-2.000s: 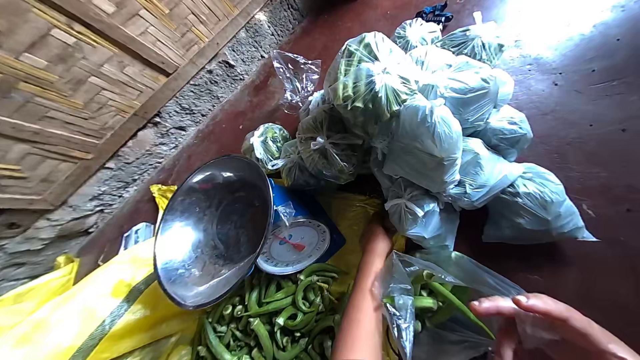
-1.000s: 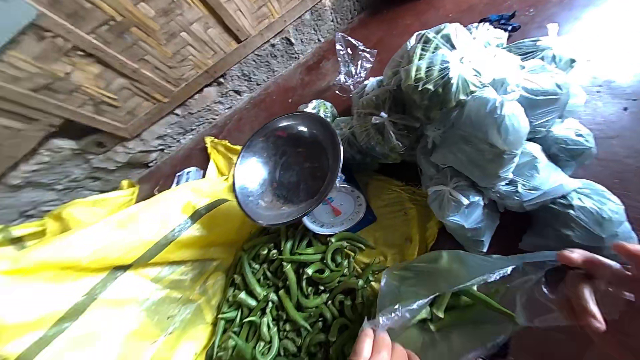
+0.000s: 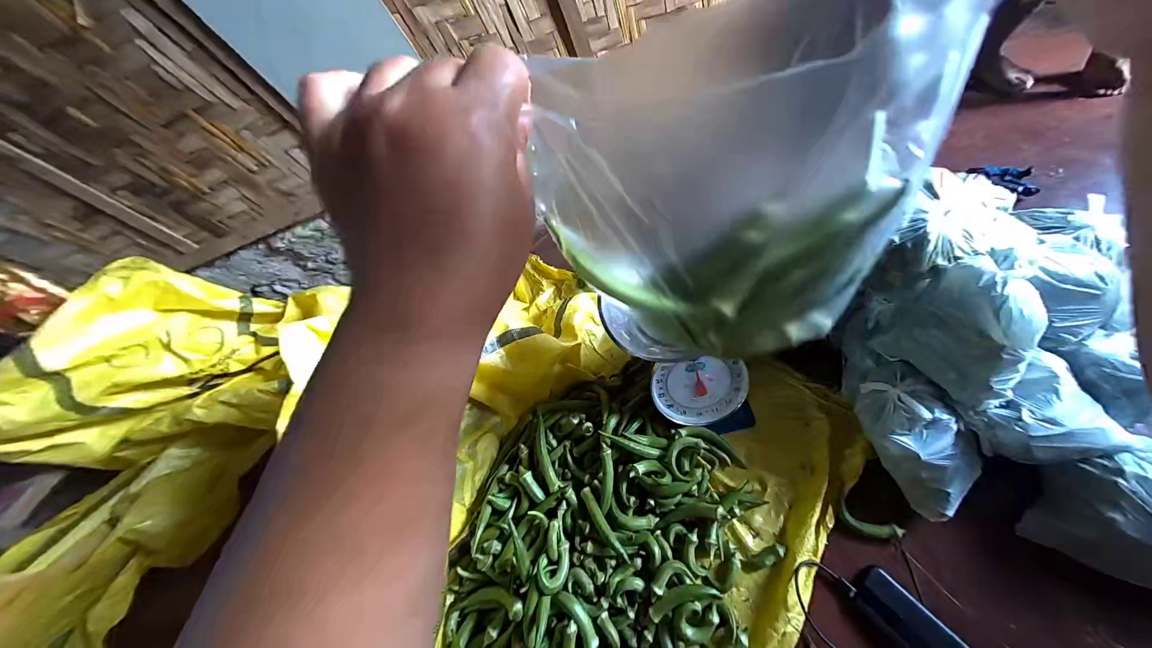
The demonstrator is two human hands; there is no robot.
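My left hand (image 3: 423, 153) is raised at the upper left, its fingers closed on the rim of a clear plastic bag (image 3: 702, 135). Green okra pods (image 3: 774, 270) lie in the bottom of the bag, blurred. The bag hangs above a dial scale (image 3: 700, 389) and hides most of the scale's metal pan (image 3: 630, 328). Below the scale, a heap of loose okra (image 3: 594, 531) is spread on a yellow sack (image 3: 792, 468). Of my right side only a blurred strip of arm shows at the right edge; my right hand is out of view.
Several tied plastic bags of produce (image 3: 963, 333) are piled at the right. A black device (image 3: 900, 612) with a cord and one loose okra pod (image 3: 868, 524) lie on the red floor. Another person's feet (image 3: 1053, 76) are at the upper right. A woven wall (image 3: 117, 135) stands behind.
The bag with okra has been lifted from low beside the heap to above the scale, and my left hand has risen with it. The view has shifted.
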